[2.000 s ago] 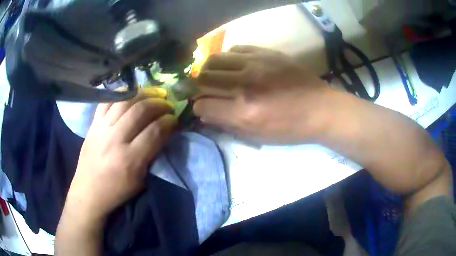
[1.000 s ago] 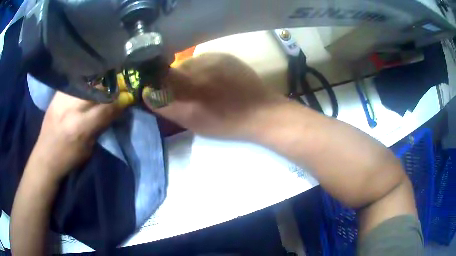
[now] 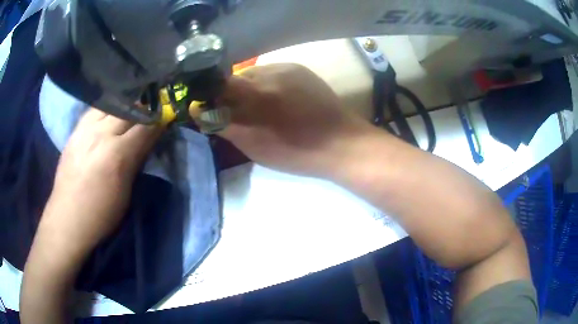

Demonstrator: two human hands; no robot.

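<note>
The dark garment panel (image 3: 142,243) lies under my left forearm and hangs over the table's front edge. A light blue-grey piece (image 3: 201,190) lies beside it, crossed by a dark strip. My left hand (image 3: 101,149) rests on the cloth left of the needle, its fingertips hidden by the sewing machine head (image 3: 266,28). My right hand (image 3: 279,107) is just right of the needle area (image 3: 180,93), its fingers partly hidden behind a knurled knob (image 3: 214,119). The fingertips glow yellow in the lamp light. What the fingertips hold is hidden.
Fabric shears (image 3: 383,88) lie right of my right hand. Slim snips (image 3: 469,133), a red-handled tool (image 3: 504,77) and dark scraps (image 3: 529,107) lie farther right. Blue plastic baskets (image 3: 535,221) stand below the white table (image 3: 304,215) at the right.
The view has shifted, showing more of the machine arm than two seconds ago. Both hands are now closer in around the needle, more hidden by the machine head. Little differs from one second ago.
</note>
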